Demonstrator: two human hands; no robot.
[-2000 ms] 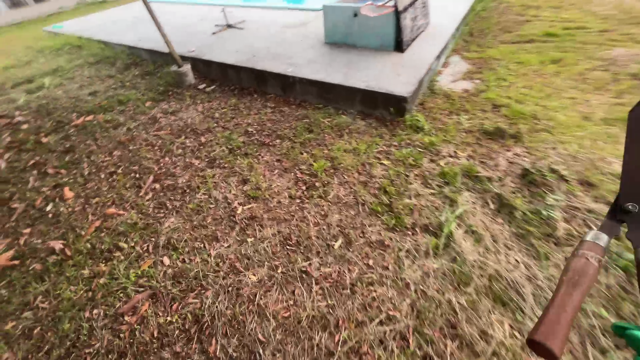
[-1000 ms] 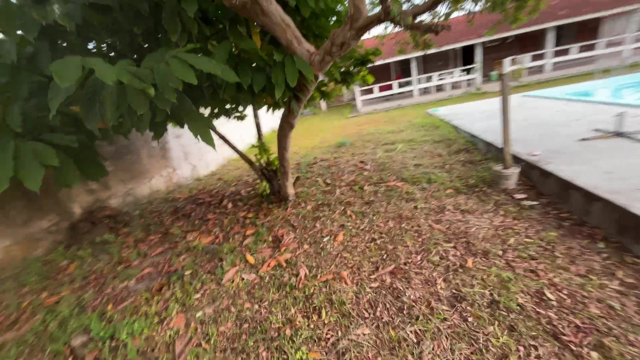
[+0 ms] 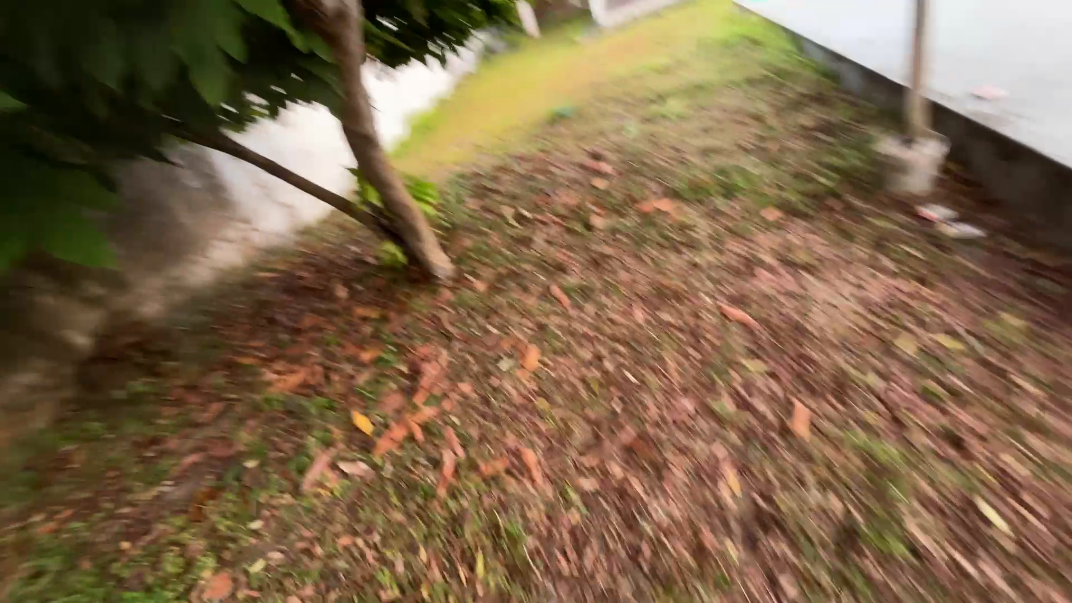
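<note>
Neither my left hand nor my right hand shows in the head view, so what they hold cannot be seen. Dry brown and orange leaves [image 3: 519,377] lie scattered over short grass, blurred by motion. A tree trunk [image 3: 377,167] rises at the upper left, with a thinner stem [image 3: 285,172] slanting away from its base. Dark green foliage [image 3: 59,151] hangs over the upper left corner.
A pale, stained wall [image 3: 276,163] runs behind the tree. At the upper right, a post [image 3: 919,67] stands in a concrete block [image 3: 913,163] beside the raised edge of a paved slab [image 3: 1005,84]. Small white litter [image 3: 955,224] lies near the block.
The view has swung left from the slab to the tree, then down and closer to it. The wooden-handled tool at the right edge two seconds ago is out of view.
</note>
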